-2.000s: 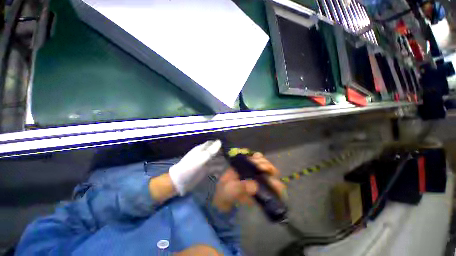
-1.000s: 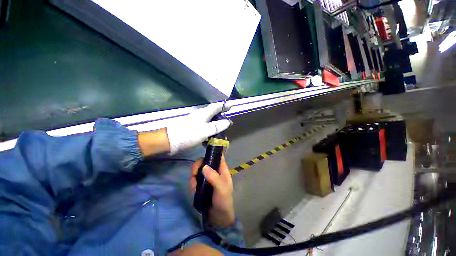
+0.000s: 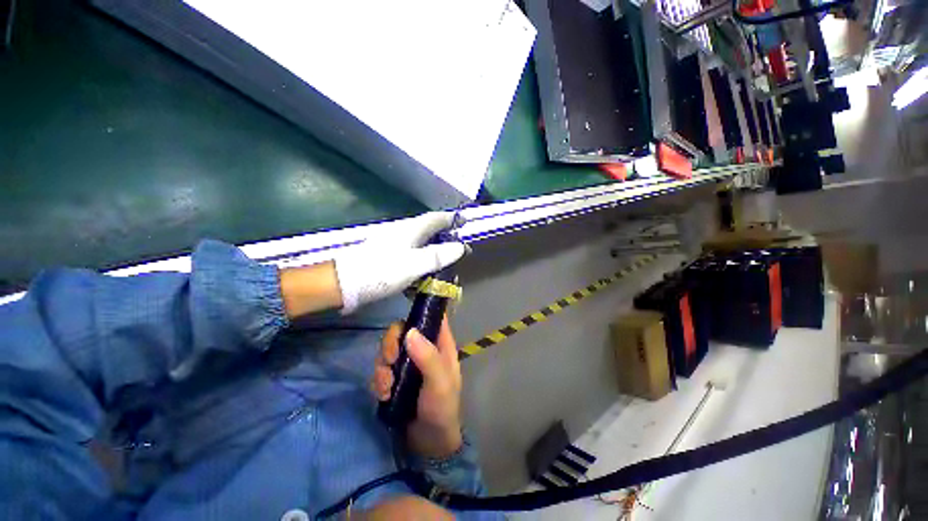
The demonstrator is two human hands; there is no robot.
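The chassis lies with its plain white face up, one corner pointing at me over the rail. My right hand is bare and wrapped around the electric screwdriver, a black cylinder with yellow tape near its nose, pointing up at that corner. My left hand, in a white knit glove, has its thumb and fingers around the screwdriver's nose, just below the corner. The bit tip and any screw are too small and covered to make out.
The chassis is on a green board behind the bright aluminium rail. More open chassis stand to the right on red pads. The thick black cable crosses the lower right. A carton and black bins stand on the floor.
Since two seconds ago, both hands and the screwdriver have moved up to the chassis corner, and my left hand has closed around the nose. Over the last second, the screwdriver's rear shifted slightly left.
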